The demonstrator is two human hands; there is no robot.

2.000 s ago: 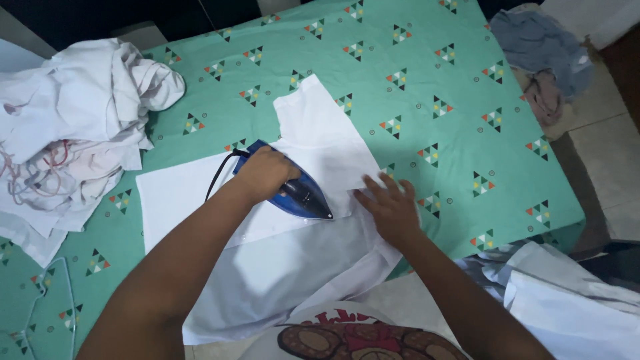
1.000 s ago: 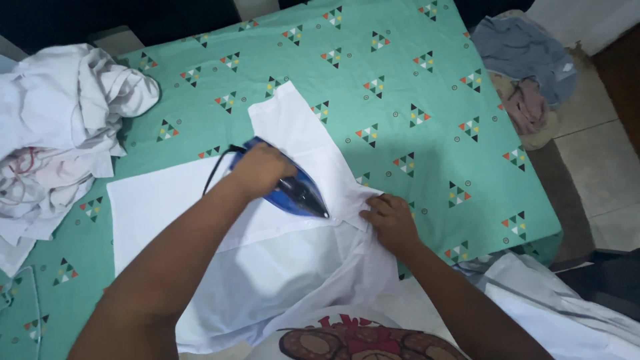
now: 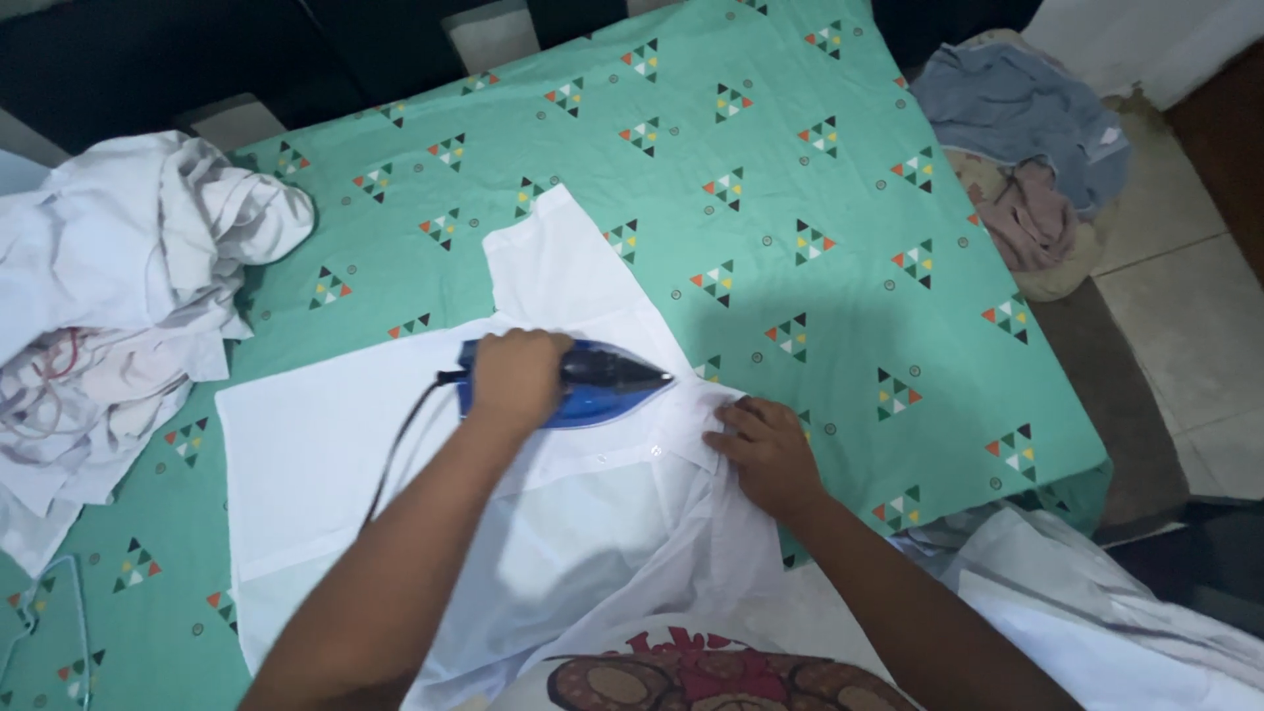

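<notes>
A white short-sleeved shirt (image 3: 326, 444) lies spread over the green patterned cloth, one sleeve pointing up and away. My left hand (image 3: 518, 380) is closed around the handle of a blue clothes iron (image 3: 602, 400), which rests on the shirt with its tip toward the right, near the collar. The iron's black cord runs down behind my left forearm. At the shirt's collar end, my right hand (image 3: 765, 449) has its fingertips on the fabric edge, just right of the iron's tip. Loose folds of the shirt hang toward my body.
Crumpled white clothes (image 3: 128, 247) are heaped on the green cloth (image 3: 770, 237) at the left, above a light blue hanger (image 3: 79, 612). More white garments (image 3: 1066, 612) lie at the lower right. Blue and pink clothes (image 3: 1027, 128) sit beyond the table's right edge.
My right hand has come down onto the collar end of the shirt, its fingers now closer together. The iron has turned so that its tip points more directly right.
</notes>
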